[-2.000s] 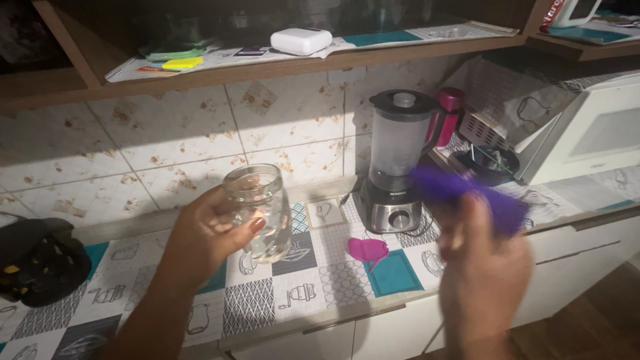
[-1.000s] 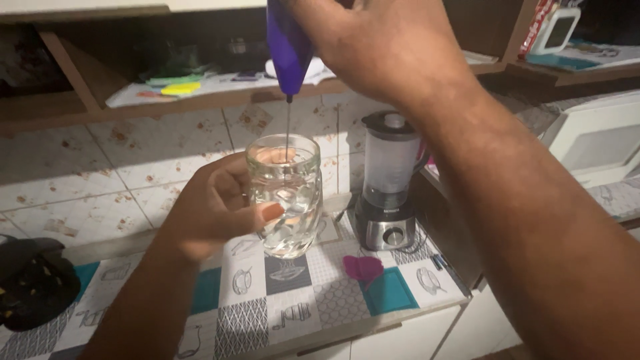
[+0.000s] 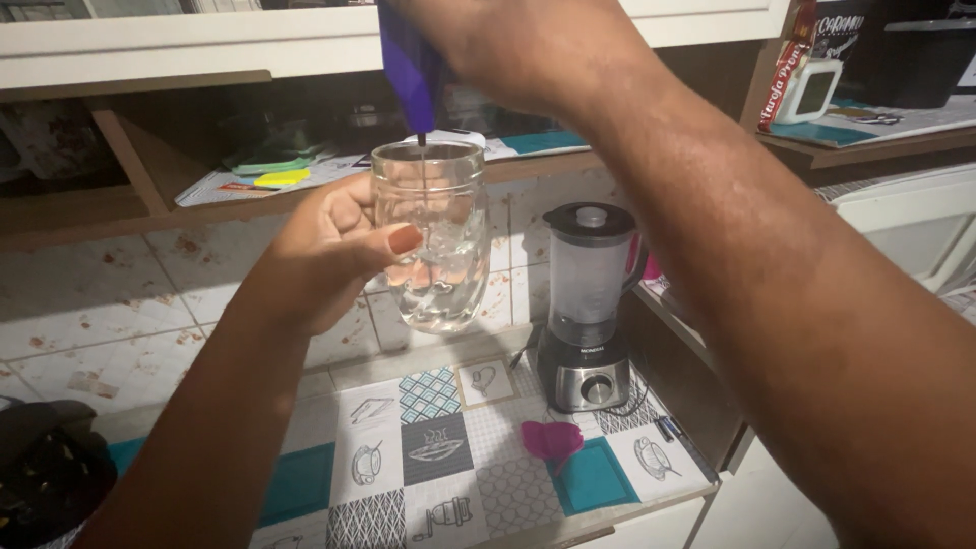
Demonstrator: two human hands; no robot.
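My left hand (image 3: 335,252) grips a clear glass (image 3: 438,282) from its left side and holds it up above the counter; the thumb lies across the front. Clear liquid is in the glass. Above it, my right hand (image 3: 518,46), cut off by the top edge, is closed around a purple handheld frother (image 3: 412,72) that points down. The frother's thin metal shaft (image 3: 423,175) reaches through the mouth of the glass into the liquid. Its tip is hard to make out through the glass.
A Mondial blender (image 3: 591,305) stands at the back right of the counter. A magenta item (image 3: 553,441) and two batteries (image 3: 667,428) lie on the patterned cover (image 3: 442,450). A wooden shelf (image 3: 252,206) spans behind the glass. A black object (image 3: 46,465) sits at the far left.
The purple frother has moved from the right of the glass to above it, and its shaft has entered the glass. My view has since tilted up somewhat.
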